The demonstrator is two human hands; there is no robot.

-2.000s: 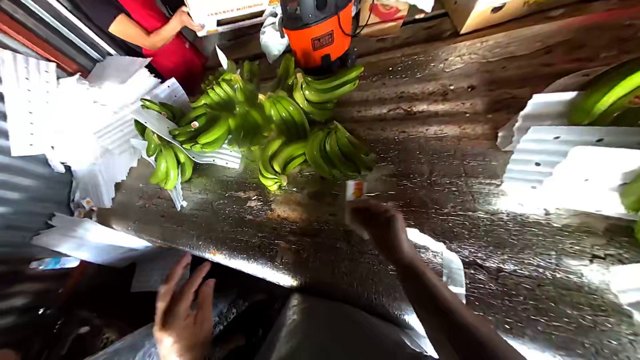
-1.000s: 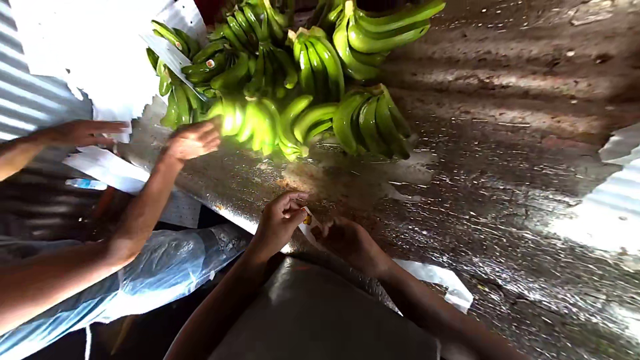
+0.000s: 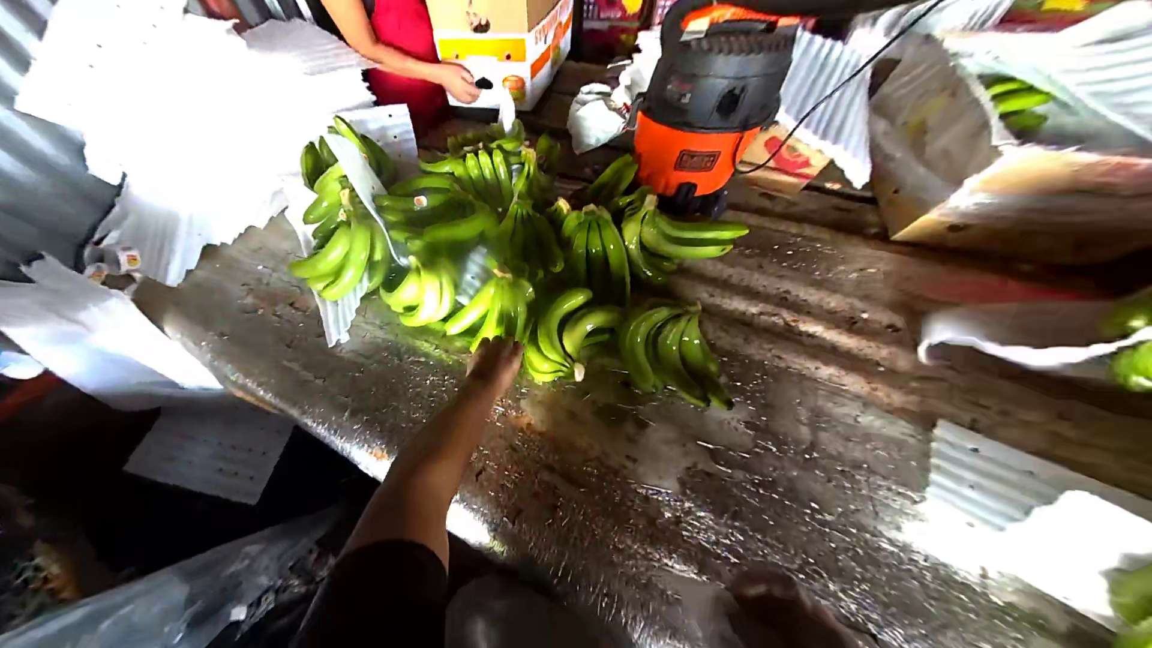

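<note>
My left hand (image 3: pixel 495 362) reaches forward over the wet table (image 3: pixel 576 486), its fingers at the near edge of a cluster of green bananas (image 3: pixel 500 306); whether they grip it is hidden. My right hand (image 3: pixel 765 598) is a dark blur low in the view, and its fingers and anything in them cannot be made out. Several more green banana clusters lie close together around and beyond my left hand, one cluster (image 3: pixel 670 346) just to its right. A small sticker (image 3: pixel 419 202) shows on one banana farther back.
White perforated sheets (image 3: pixel 216 117) are heaped at the left. Behind the bananas stand an orange and black shop vacuum (image 3: pixel 702 108) and a printed carton (image 3: pixel 504 54), beside a person's hand (image 3: pixel 459 83). A lined box (image 3: pixel 999 180) and foam sheets (image 3: pixel 1008 477) are at the right.
My hands, together over a small white item one second ago, are now apart; the left has moved forward to the bananas. The other person's arms at the left are gone from view.
</note>
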